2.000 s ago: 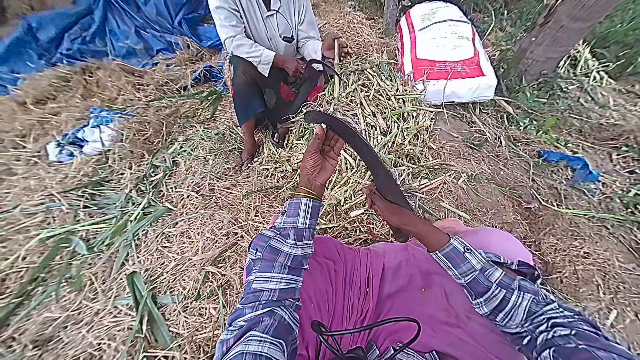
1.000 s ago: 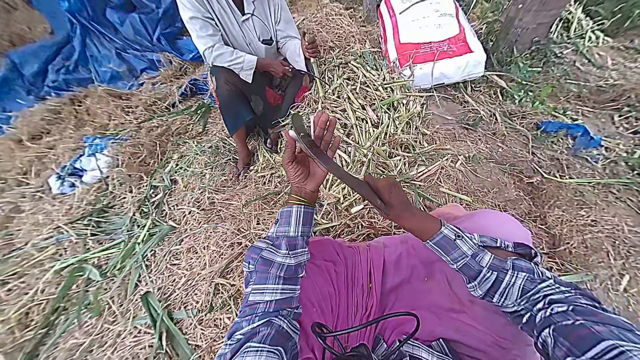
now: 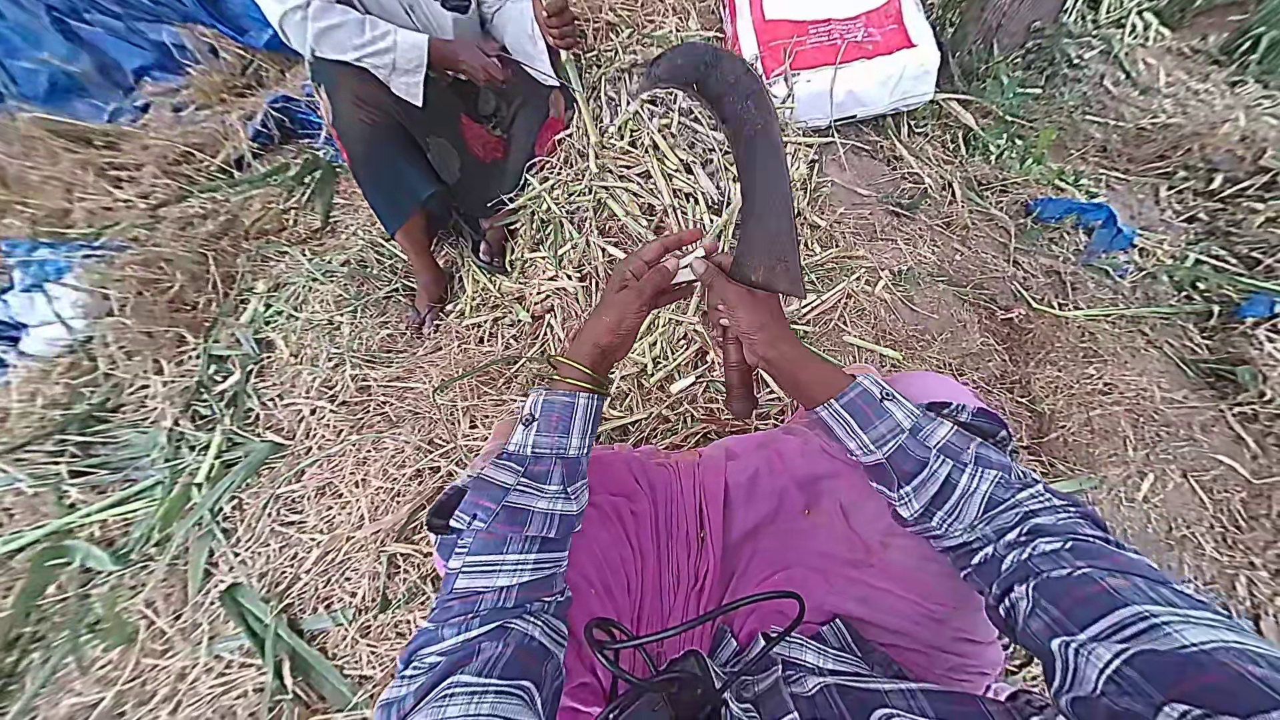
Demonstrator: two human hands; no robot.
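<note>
My right hand is closed round the wooden handle of a sickle, whose broad, dark curved blade rises above the hand and hooks to the left at its tip. Between the fingertips of both hands is a small whitish piece, perhaps of cut stalk. My left hand pinches it from the left side, wearing thin yellow-green bangles at the wrist. Behind and below the hands lies a heap of cut green stalk pieces.
Across from me at the upper left, a person squats holding a stalk. A white and red sack stands beside a tree trunk. Blue tarpaulin lies at the upper left, blue scraps at the right, and dry straw covers the ground.
The sickle has swung from slanting between my hands to upright above my right hand. My left hand has gone from raised near the blade's tip to fingertips meeting my right hand at the whitish piece.
</note>
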